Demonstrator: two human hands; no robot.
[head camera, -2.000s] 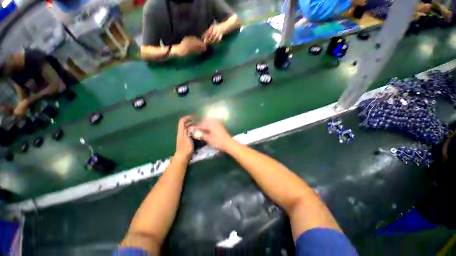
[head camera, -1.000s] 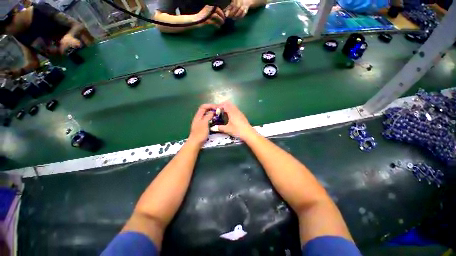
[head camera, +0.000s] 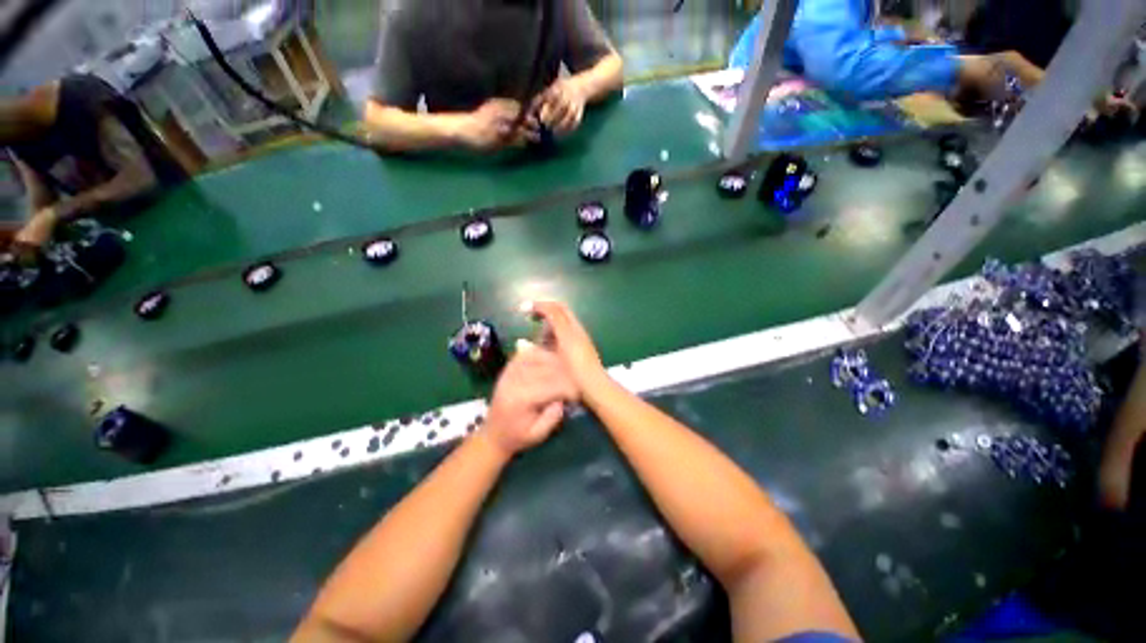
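Observation:
A black housing (head camera: 483, 353) with a blue-white circuit board in its mouth sits on the green belt, just left of my hands. A thin lead wire sticks up from it. My left hand (head camera: 534, 399) is beside and below it, fingers curled, over the inner edge of my right hand. My right hand (head camera: 568, 347) is raised over the belt edge, fingers pointing up and left. Pale spots show at the fingertips; I cannot tell whether they are small parts. The hands overlap, so what they hold is hidden. Neither hand visibly grips the housing.
Base covers (head camera: 381, 251) line the green belt. Another housing (head camera: 132, 435) lies on the left; two more stand beyond. A board pile (head camera: 1005, 333) is at right. Dark round bits dot the white rail (head camera: 321, 455). A slanted grey post (head camera: 955, 201) rises at right. Several people work around the belt.
The housing that was between my hands now sits free on the belt to their left. My left hand has moved down and across towards my right hand. The view has shifted.

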